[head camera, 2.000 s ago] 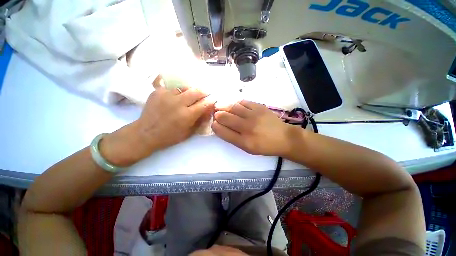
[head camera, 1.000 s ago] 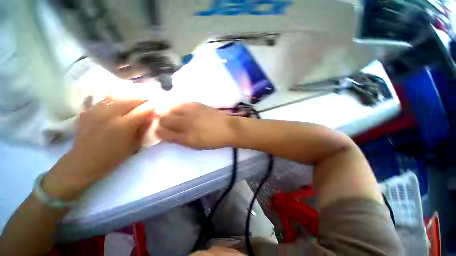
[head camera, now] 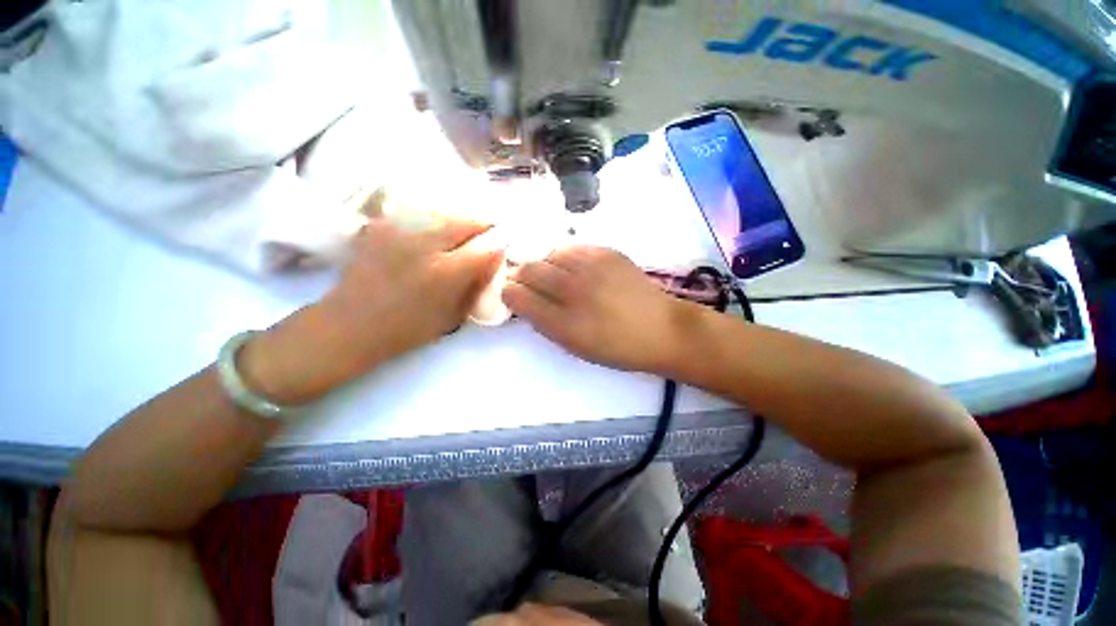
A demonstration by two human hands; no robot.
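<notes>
My left hand and my right hand meet just in front of the needle area. Their fingertips pinch a small cream piece, mostly hidden by the fingers. A large white garment body lies bunched at the upper left, beside my left hand. The presser foot and needle area is washed out by the lamp. The sewing machine stands behind my hands. Pinkish thread snips lie by my right wrist on a black cord.
A smartphone with a lit screen lies on the machine bed. Large scissors lie at the table's right end. The ruler-marked table edge runs in front. Below are a red stool and a white basket.
The phone screen was black two seconds ago and is now lit. The view swung right and came back. My hands stay together at the small piece.
</notes>
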